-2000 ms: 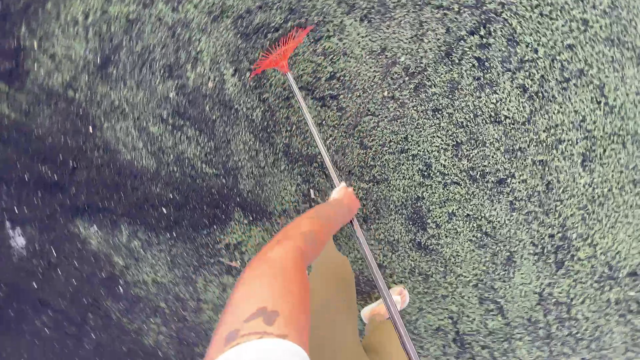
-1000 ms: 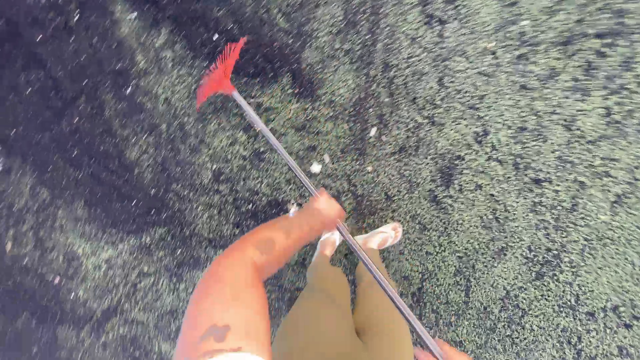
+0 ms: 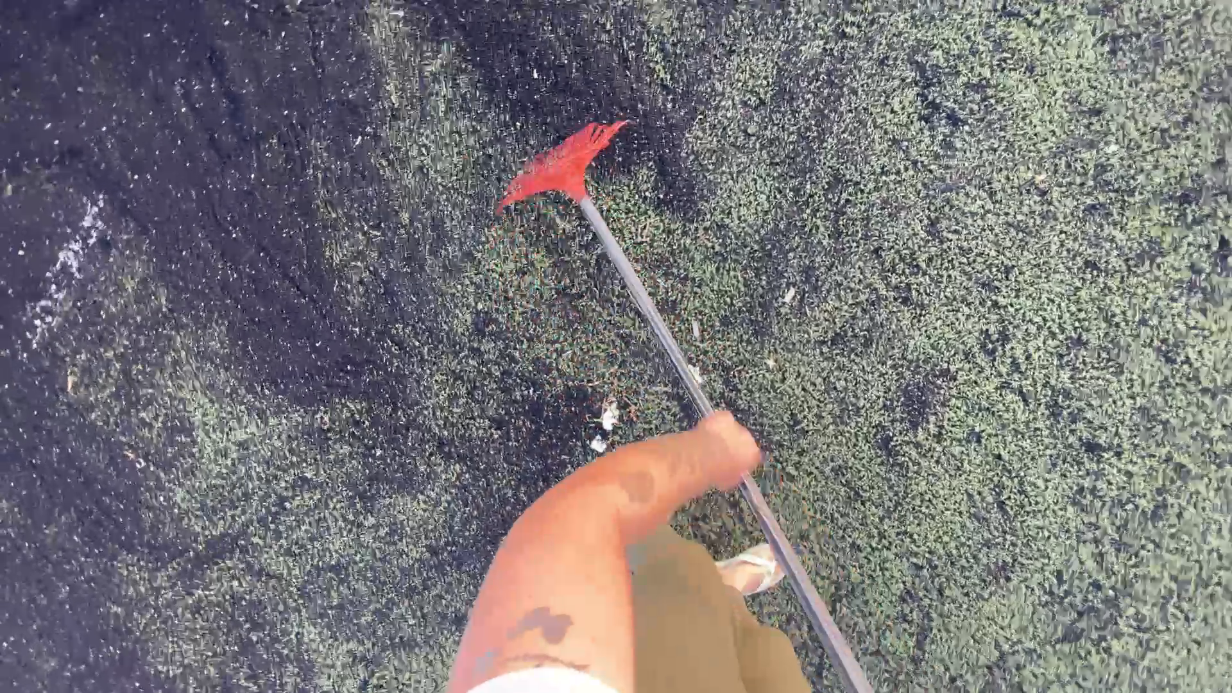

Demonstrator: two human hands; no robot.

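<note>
My left hand [image 3: 729, 449] is closed around the grey metal handle [image 3: 654, 310] of a rake, about midway along the part in view. The rake's red fan head [image 3: 568, 167] lies at the handle's far end, upper middle of the head view, over the turf at the border of a dark patch. From there the handle slants down to the lower right and leaves the frame at the bottom edge. My right hand is outside the frame.
Short green turf [image 3: 1011, 385] spreads to the right, with dark loose granules [image 3: 241, 192] over it at the left. Small white bits [image 3: 608, 416] lie just beyond my forearm. My foot in a light sandal [image 3: 753, 570] stands beside the handle.
The rake head has moved to the right relative to the white bits since one second ago. My right hand, seen then at the handle's lower end, has left the frame.
</note>
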